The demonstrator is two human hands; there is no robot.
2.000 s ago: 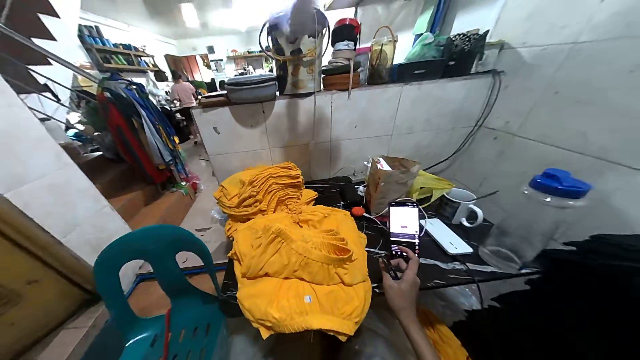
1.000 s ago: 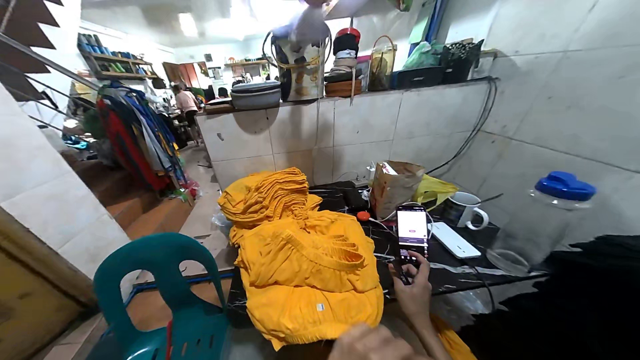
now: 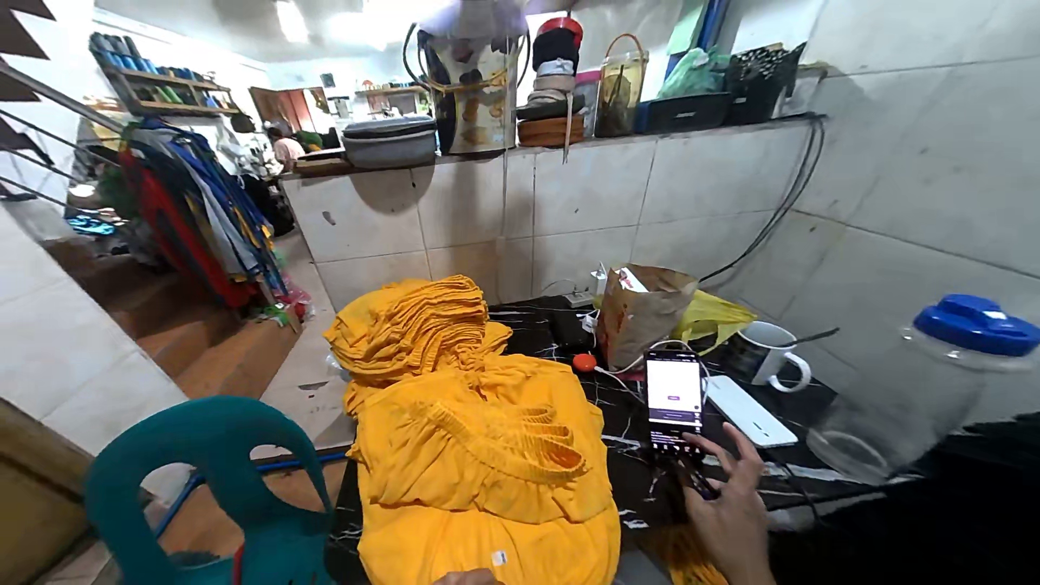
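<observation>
My right hand [image 3: 731, 504] is at the lower edge of an upright-lying smartphone [image 3: 673, 394] with a lit screen. One fingertip is at the screen's bottom, and a small dark tool [image 3: 697, 481] sits between thumb and fingers; its kind is unclear. Only a bit of my left hand [image 3: 468, 577] shows at the bottom edge, over the front of the yellow garments [image 3: 487, 479]. These have gathered elastic waistbands and a small white label [image 3: 499, 558]. Behind them lies a folded stack of yellow garments [image 3: 414, 325].
On the black marbled table [image 3: 634, 496] are a paper bag [image 3: 638, 317], a white phone [image 3: 749, 410], a mug [image 3: 760, 353] and a clear jug with blue lid [image 3: 910, 398]. A green plastic chair [image 3: 203, 431] stands left. Behind runs a tiled ledge [image 3: 593, 187]. A person [image 3: 286, 149] is far off.
My left hand, out of view two seconds ago and blurred at the bottom one second ago, has moved left to the garments' front edge. My right hand remains by the lit phone.
</observation>
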